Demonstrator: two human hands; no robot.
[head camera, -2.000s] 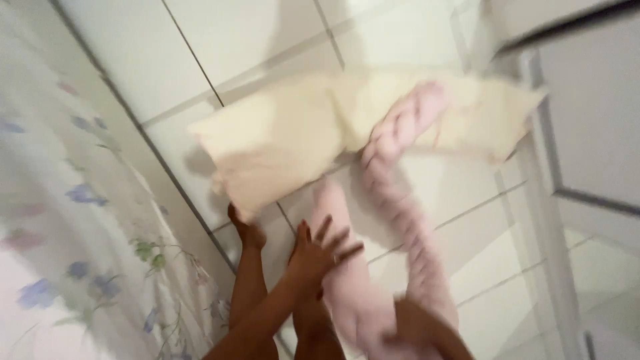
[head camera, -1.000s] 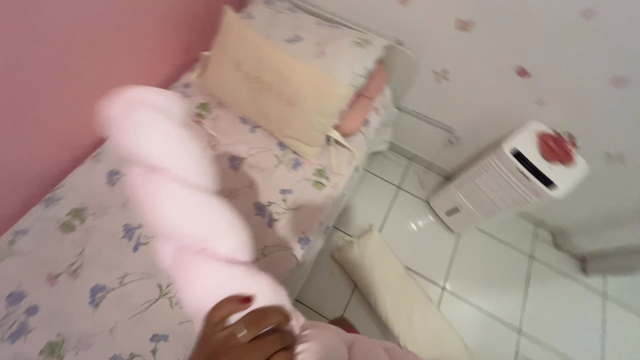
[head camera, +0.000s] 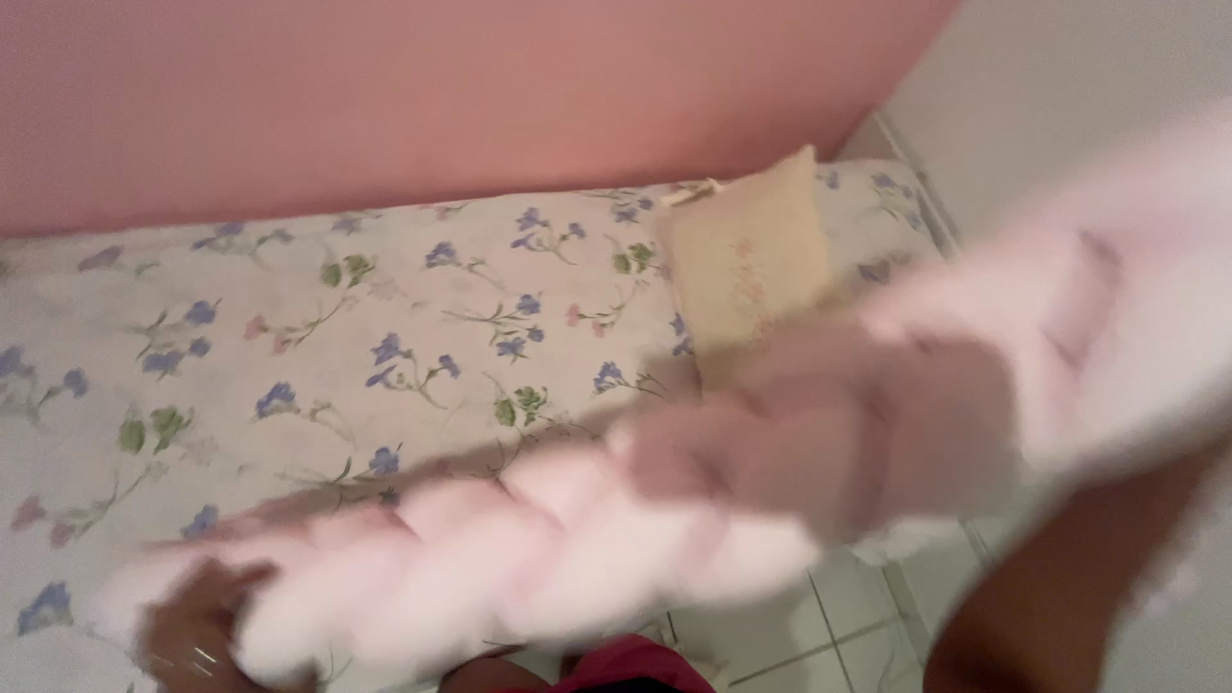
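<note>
A long pink braided cushion (head camera: 577, 529) stretches across the head view, blurred, from the lower left to the upper right. Near its left end my left hand (head camera: 207, 626), wearing a ring, is closed around it. My right arm rises at the lower right towards the cushion's raised right part; the right hand itself is hidden. Behind the braid, a cream pillow with embroidery (head camera: 746, 269) lies on a mattress with a floral sheet (head camera: 414, 318).
A pink wall (head camera: 433, 96) runs along the mattress's far side, and a pale wall (head camera: 1039, 87) meets it at the right. White floor tiles (head camera: 818, 626) show below the bed's near edge.
The view has swung from the floor to the bed. The braided cushion, on the floor side two seconds ago, is now held up across the bed's near side.
</note>
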